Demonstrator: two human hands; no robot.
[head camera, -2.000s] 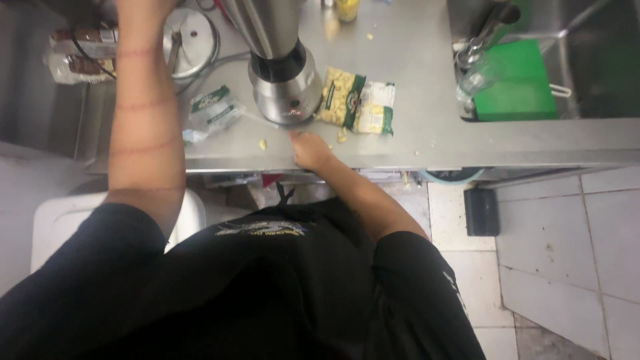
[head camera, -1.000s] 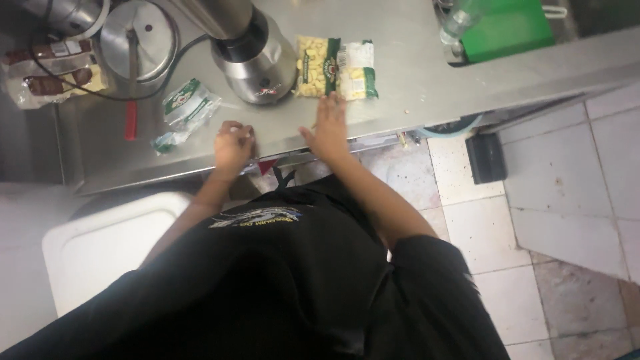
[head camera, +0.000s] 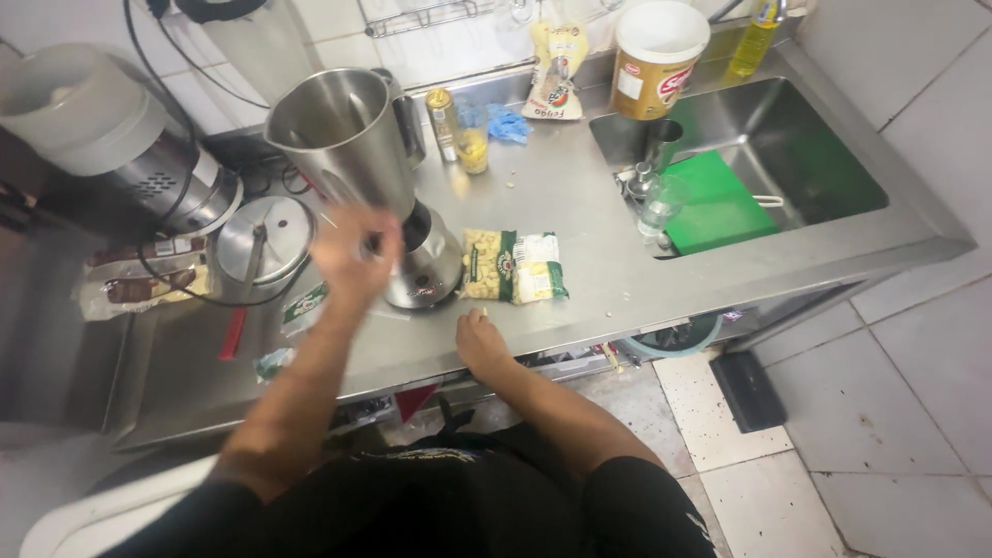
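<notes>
My left hand (head camera: 356, 248) is raised and blurred in front of the steel blender jug (head camera: 349, 147); whether it holds anything is unclear. The jug stands tilted in view on its blender base (head camera: 425, 271). Fingers curled, my right hand (head camera: 480, 341) is low over the counter's front edge, with a small pale piece (head camera: 485, 311) at its fingertips. Just beyond it lie two bags of pale chunks, one showing its front (head camera: 488, 263), the other (head camera: 539, 268) a white and green face. An opened green and white packet (head camera: 306, 304) lies beside my left forearm, with a torn plastic scrap (head camera: 274, 363) nearer me.
A round metal lid (head camera: 263, 240), a red-handled knife (head camera: 232, 333) and packed sausages (head camera: 147, 285) are at left. Behind are a can (head camera: 442, 124), a cup with yellow pieces (head camera: 472, 149), a blue cloth (head camera: 508, 124) and a tub (head camera: 659, 62). The sink (head camera: 821, 155) holds a green board (head camera: 717, 205).
From near the counter's front edge, my left hand has risen to before the jug. My right hand, spread near the bags a second ago, is now curled. The view has tilted up toward the wall.
</notes>
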